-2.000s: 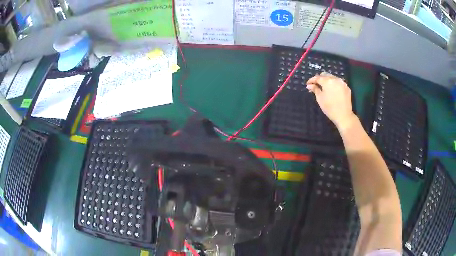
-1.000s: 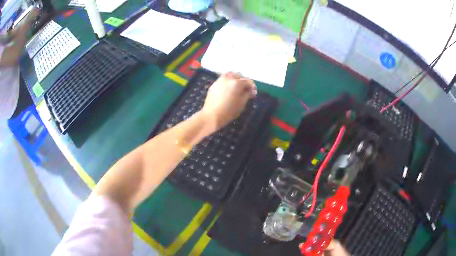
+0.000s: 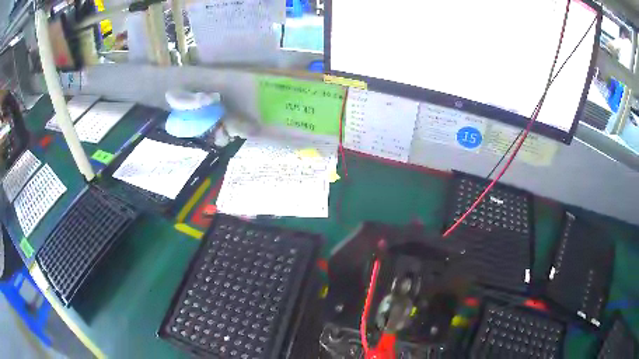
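Observation:
The black test fixture stands at the lower centre, its front cut off by the bottom edge. A thick red wire runs down it, and the top of the red clamp handle shows at the bottom edge. The left component tray lies left of the fixture, its pockets mostly filled with small shiny parts. The right component tray is partly cut off at the lower right. Neither of my hands is in the picture.
A rear tray and a far right tray lie behind. Record sheets lie at the rear. A large monitor stands behind, with red and black cables hanging across it. Another black tray is at left.
The view has lifted and turned, showing more of the monitor and partition. My left hand, over the left tray before, and my right hand, by the red handle, are out of the picture.

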